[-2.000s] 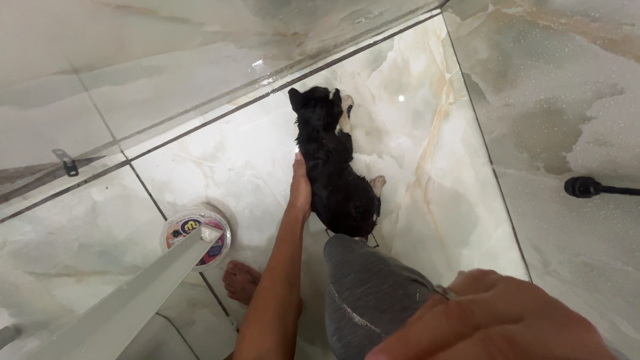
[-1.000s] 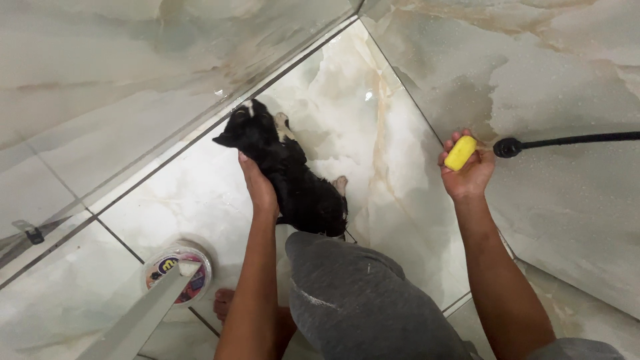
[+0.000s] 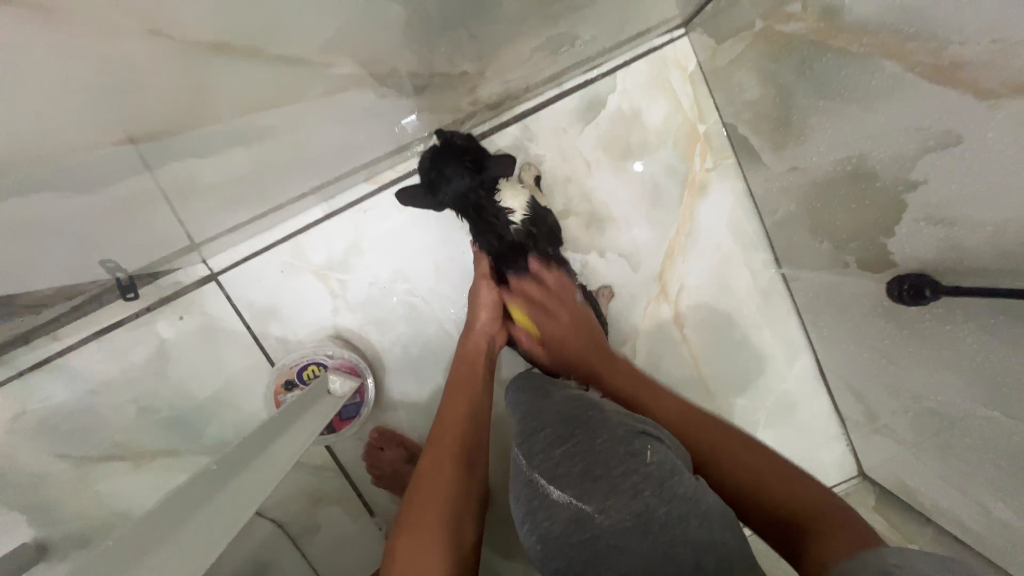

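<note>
A wet black puppy [image 3: 460, 176] with a white neck patch lies or crouches on the pale marble-look tile floor, its head toward the glass panel. My left hand [image 3: 486, 304] rests against the puppy's left flank, fingers along its side. Over its back, my right hand [image 3: 556, 320] presses a yellow bar of soap [image 3: 523, 318], mostly hidden under the blurred fingers. Pale paws show on the puppy's right side.
A round plastic tub with a printed lid [image 3: 352, 408] stands at lower left, partly behind a pale slanting bar [image 3: 216, 480]. My bare foot [image 3: 390, 460] and grey-clothed knee [image 3: 592, 464] are near the puppy. A black fitting with a rod [image 3: 916, 290] is at the right wall.
My right hand has moved left with the yellow soap, from beside the black fitting onto the puppy's back. The puppy's head has turned. My left hand has stayed at its side.
</note>
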